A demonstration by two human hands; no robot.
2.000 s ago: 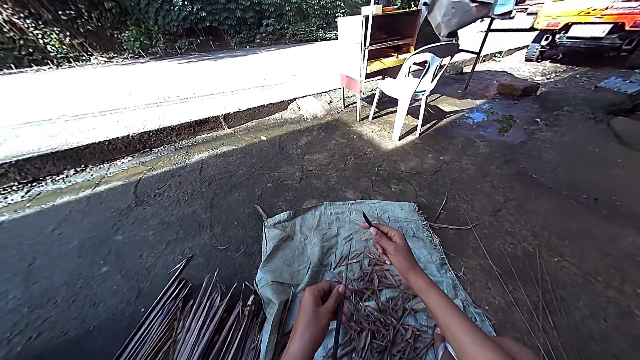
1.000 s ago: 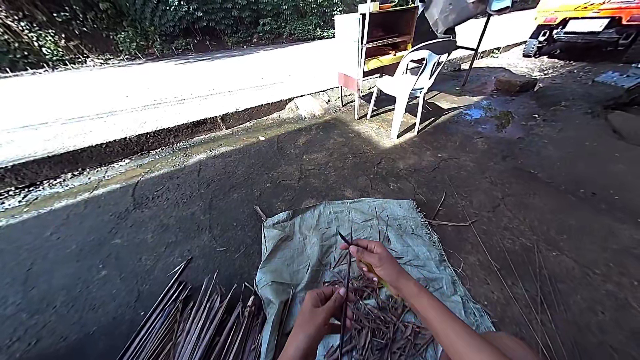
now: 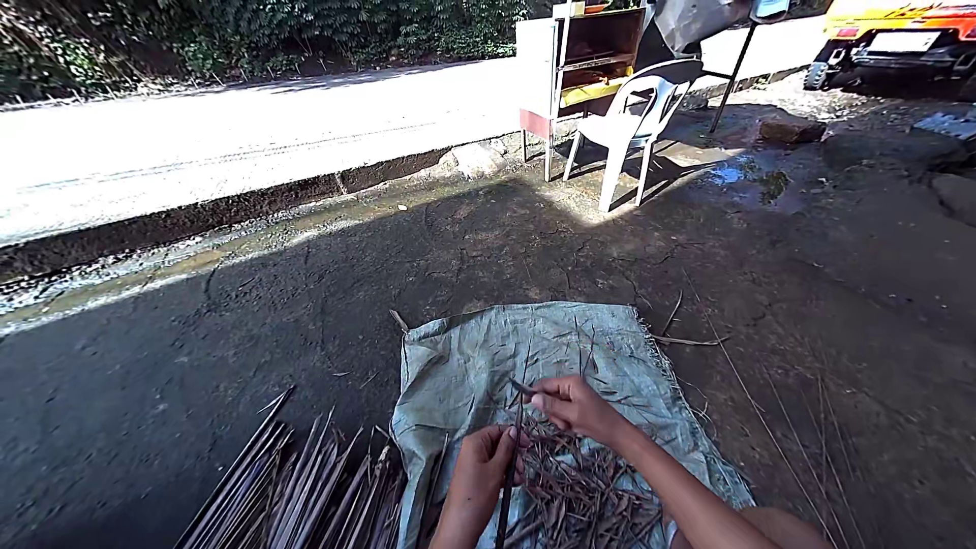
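My left hand (image 3: 482, 461) pinches a thin dark dried palm leaf strip (image 3: 506, 488), which points away from me. My right hand (image 3: 573, 406) is closed on a small knife (image 3: 523, 387), its dark blade lying across the strip just beyond my left fingers. Both hands are above a pale green woven sack (image 3: 473, 343) spread on the ground. Brown leaf scraps (image 3: 583, 488) lie heaped on the sack beneath and right of my hands. Left of the sack lies a bundle of long dried palm leaf strips (image 3: 305, 488).
Ahead stand a white plastic chair (image 3: 629, 126) and an open cabinet (image 3: 537, 84). A concrete curb (image 3: 252, 206) edges the sunlit road. At the right are a rock (image 3: 791, 130), a puddle (image 3: 736, 174) and an orange vehicle (image 3: 900, 46). Thin stalks (image 3: 751, 404) lie right of the sack.
My right hand was raised off to the right with the knife two seconds ago; the blade has since come to the strip. My left hand has stayed in about the same place, holding the strip.
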